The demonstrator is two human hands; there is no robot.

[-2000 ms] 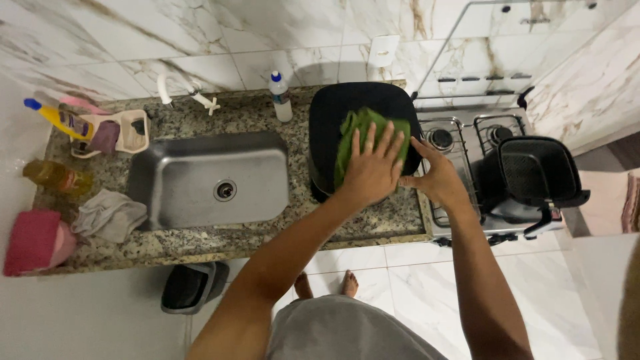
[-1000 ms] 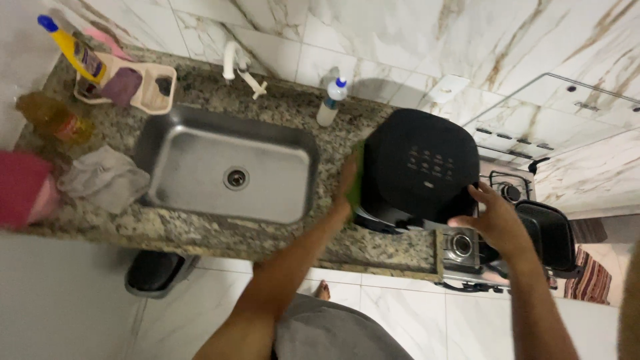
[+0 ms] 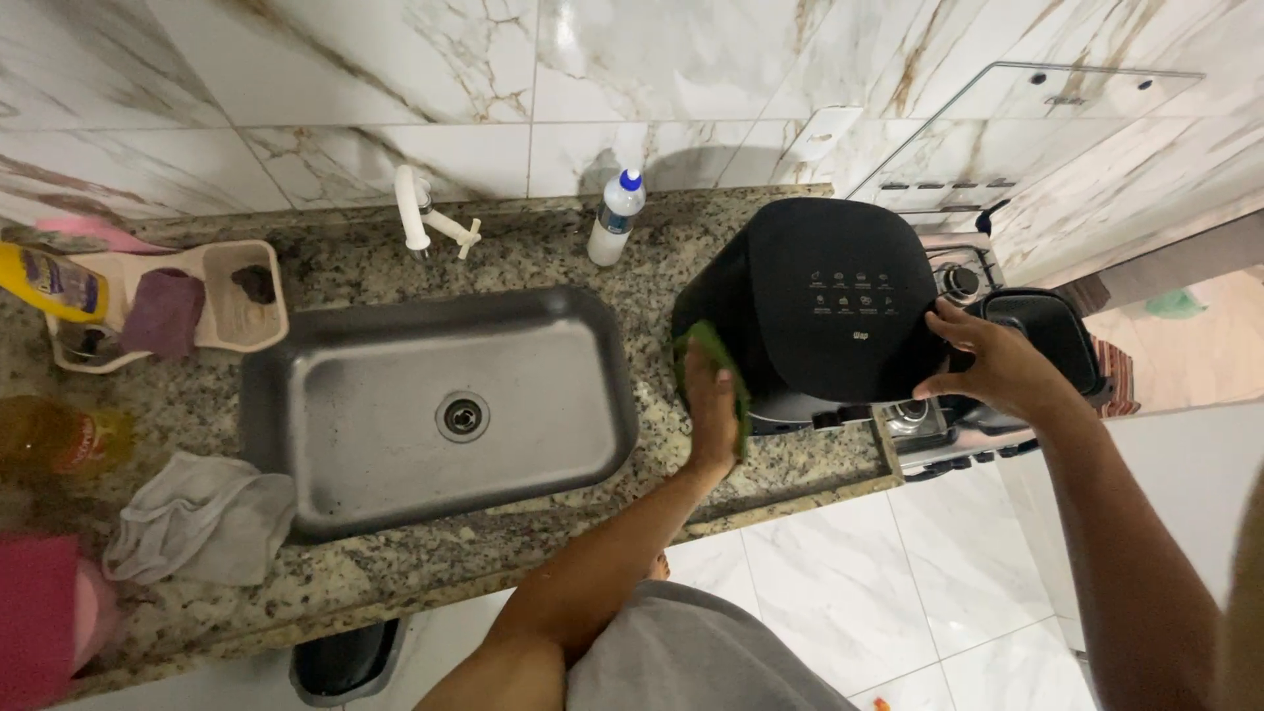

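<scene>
A black air fryer (image 3: 849, 296) stands on the granite countertop, right of the sink, with small icons on its front panel. My left hand (image 3: 713, 405) presses a green cloth (image 3: 729, 370) against the side of the air fryer that faces the sink. On the opposite side, my right hand (image 3: 987, 360) touches the panel's edge with spread thumb and fingers. A black air fryer basket (image 3: 1047, 331) rests on the stove behind my right hand, which partly hides it.
Left of the air fryer are a steel sink (image 3: 395, 425), a white faucet (image 3: 413, 212) and a blue-capped bottle (image 3: 617, 219). Farther left lie a grey cloth (image 3: 202, 518), an organizer tray (image 3: 232, 341) and an oil-coloured bottle (image 3: 59, 434). The gas stove (image 3: 953, 444) adjoins the countertop.
My left hand and the green cloth have moved from the top of the air fryer to its sink side. The icon panel, covered or unseen two seconds ago, shows now. The view has shifted.
</scene>
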